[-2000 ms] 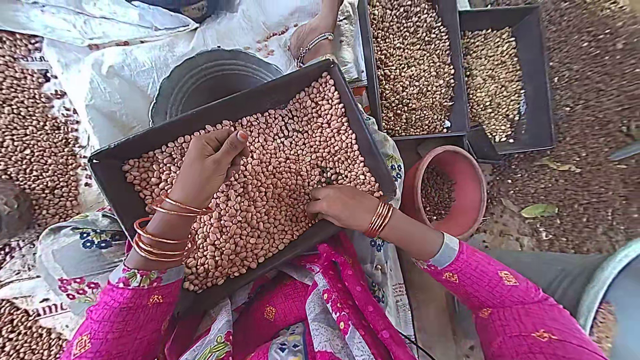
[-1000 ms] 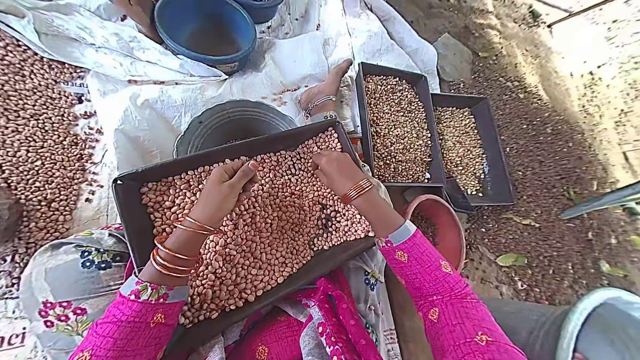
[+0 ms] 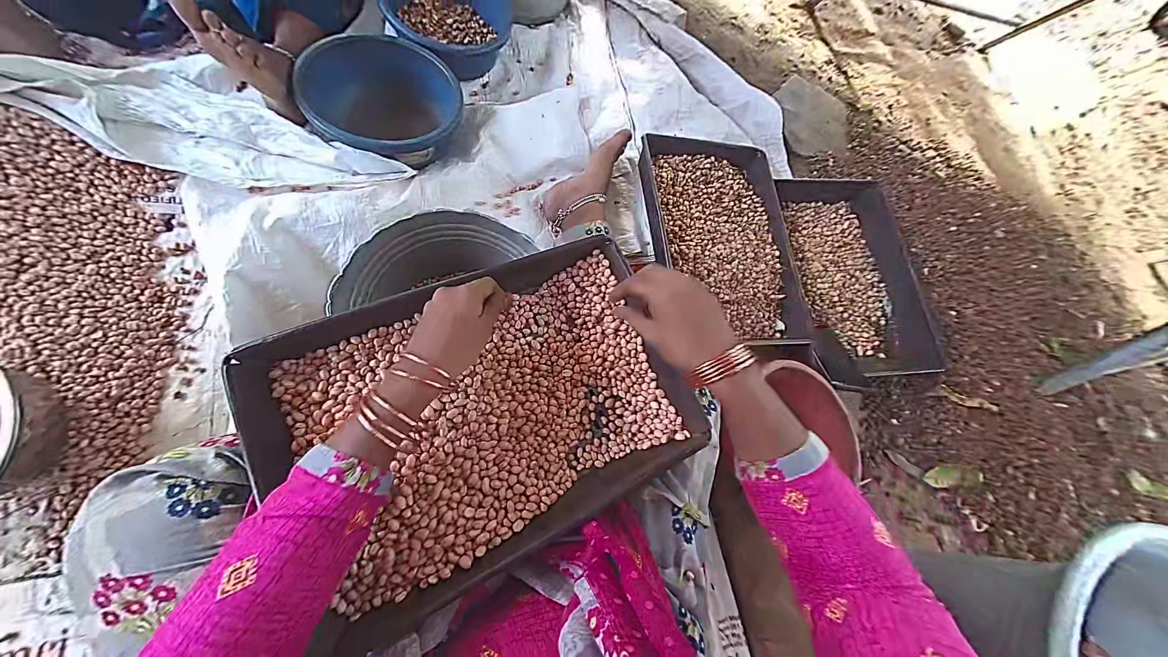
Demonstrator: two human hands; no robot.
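A dark rectangular tray (image 3: 239, 401) of pinkish-brown nuts or seeds (image 3: 493, 429) rests tilted across the lap. My left hand (image 3: 456, 324) is over the tray's far side, its fingers bent down near the rim; whether they hold a nut is hidden. At the tray's right side, my right hand (image 3: 673, 315) has its thumb and fingertips bent over the nuts, and what lies between them cannot be made out. A small dark patch of tray bottom shows among the nuts below my right hand. A grey ribbed basin (image 3: 429, 246) stands just beyond the tray.
Two dark trays of smaller pieces (image 3: 721, 237) (image 3: 839, 274) lie at the right, near a reddish tub (image 3: 817, 401). Blue basins (image 3: 379, 100) (image 3: 447, 27) stand on white sacking (image 3: 511, 146), beside another person's hand or foot (image 3: 246, 59). A nut heap (image 3: 82, 292) spreads left; a pail (image 3: 1109, 593) stands lower right.
My right hand has moved from the tray's lower right nuts to its upper right side. My left hand has shifted toward the far rim. The view has swung to show more beyond the tray.
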